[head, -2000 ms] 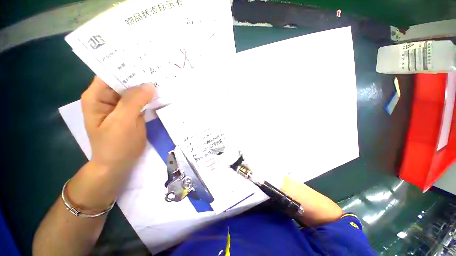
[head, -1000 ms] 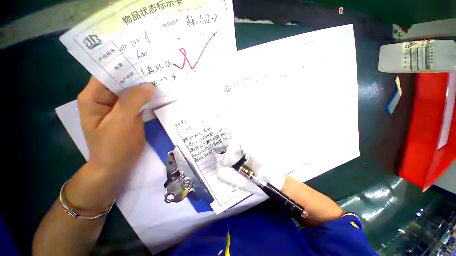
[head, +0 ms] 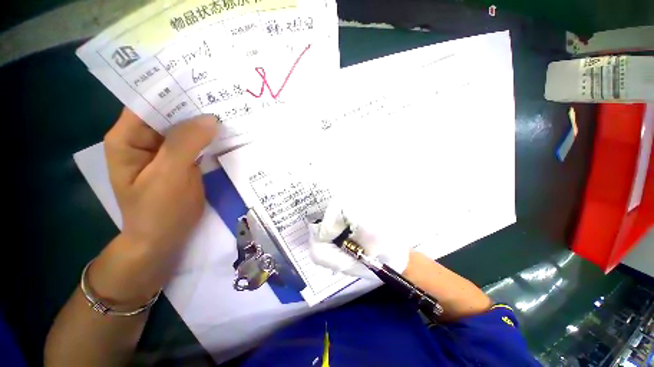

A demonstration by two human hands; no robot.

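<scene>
My bare left hand (head: 161,179), with a bracelet at the wrist, holds a status card (head: 222,72) with a printed heading, handwriting and a red tick. My right hand (head: 358,244), in a white glove, grips a black and silver pen (head: 393,276) over an inspection record sheet (head: 276,204). The pen's tip is hidden by the glove. The sheet lies on a blue clipboard (head: 224,197) with a silver metal clip (head: 252,261). White paper (head: 437,143) lies under and beside them.
At the right, a whitish bottle (head: 599,79) with a printed label lies above a red tote (head: 609,193). A small blue-and-yellow item (head: 567,136) lies left of the tote. The dark green bench (head: 536,179) shows around the papers. Blurred metal parts show at the lower right.
The card's print and red tick have become clearer, and the card and left hand have shifted slightly left. The glove, washed out earlier, shows more clearly. Both hands keep their hold.
</scene>
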